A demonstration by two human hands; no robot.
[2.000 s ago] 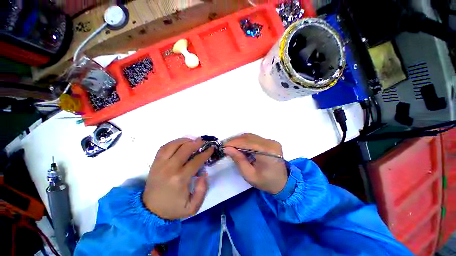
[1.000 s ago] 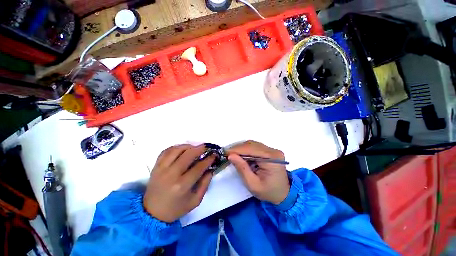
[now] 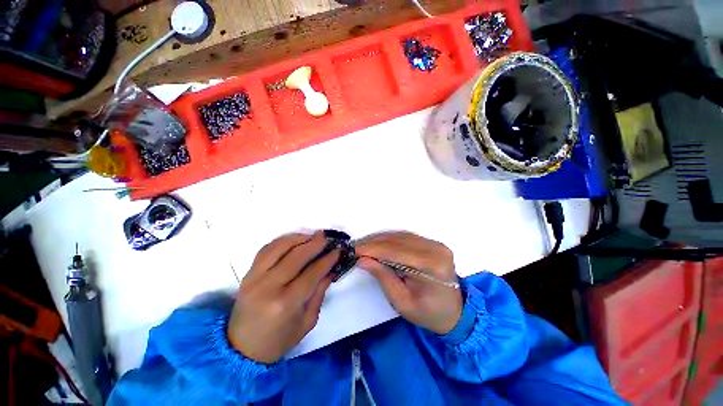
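Observation:
My left hand [image 3: 281,292] is bare and holds a small dark, shiny device body [image 3: 342,255] between its fingertips, above the white sheet. My right hand [image 3: 414,284] holds thin silver-grey tweezers [image 3: 418,274], or a similar slim tool, with the near end at the device. The tool's tip is hidden by the fingers and the device. A silver and black housing [image 3: 158,221] with round openings lies alone on the sheet, left of my hands.
A long red parts tray [image 3: 273,135] holds heaps of small parts and a cream plastic piece [image 3: 307,91]. A stained white pot [image 3: 507,117] stands right of it, before a blue base [image 3: 568,178]. A grey electric screwdriver [image 3: 86,337] lies far left.
The view has shifted slightly. The tool in my right hand has changed its angle, its rear end now pointing lower. Both hands stay around the device.

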